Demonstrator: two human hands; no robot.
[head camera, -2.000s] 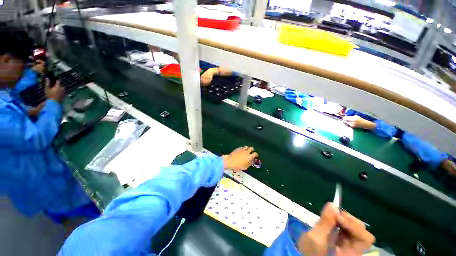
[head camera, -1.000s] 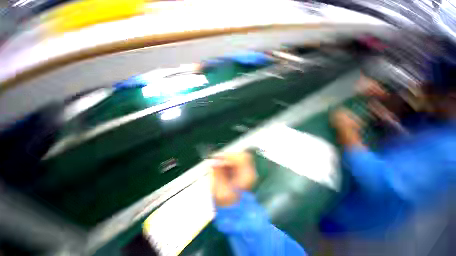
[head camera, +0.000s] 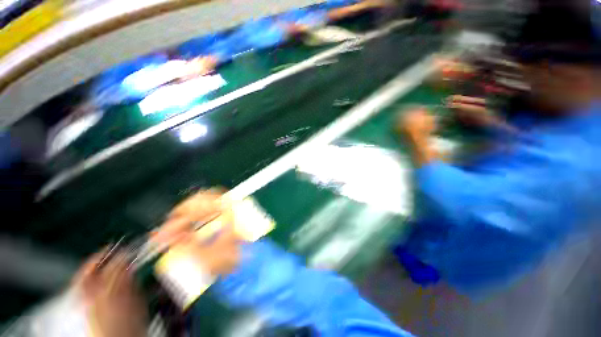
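The view is strongly blurred. My right hand (head camera: 209, 230) is over the sheet, its fingers bent and pointing left. A thin streak at its fingertips looks like the tweezers (head camera: 140, 253). My left hand (head camera: 115, 296) is at the lower left, close to that streak, smeared and partly cut off by the bottom edge. Whether it holds anything cannot be told. A white sheet with yellow edges (head camera: 256, 220) lies on the green bench under my right hand, which hides its middle.
The dark green conveyor (head camera: 244, 135) crosses diagonally beyond a pale rail (head camera: 343, 125), with blurred small pieces on it. White sheets (head camera: 369, 174) and a shiny clear bag (head camera: 336, 233) lie on the bench. A person in blue (head camera: 501, 197) works at right; others work across the belt.
The view has swung round, bringing the person and sheets on the right into sight. My left hand, out of view one second ago, now shows beside my right hand at lower left.
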